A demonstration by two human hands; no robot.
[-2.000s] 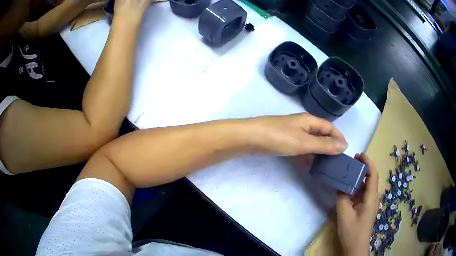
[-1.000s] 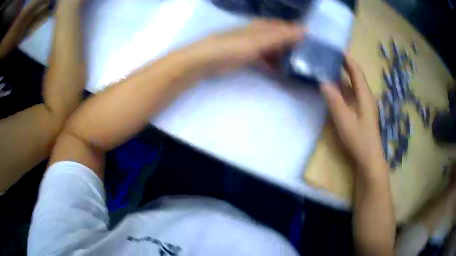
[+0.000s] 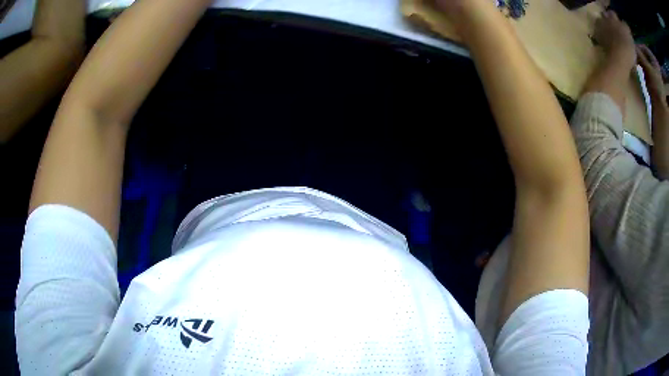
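Note:
Both my forearms reach up to the top edge of the view. My left hand is cut off beyond the top edge. Only the lower edge of my right hand [image 3: 453,6] shows at the top, over the tan paper; its fingers and anything in it are hidden. A bit of the pile of small dark lever parts [image 3: 513,7] shows just right of my right wrist, on the tan paper [image 3: 554,51]. No dark housing can be made out.
The white sheet [image 3: 323,9] shows as a strip along the bench edge. At the right, another person's hand [image 3: 615,35] and beige sleeve [image 3: 623,183] are close to my right arm. At the upper left, another person's bare arm [image 3: 55,51] reaches the bench.
The view has tilted down to my shirt and lap. The grey housing that both my hands held has gone out of view, with my left hand and most of my right.

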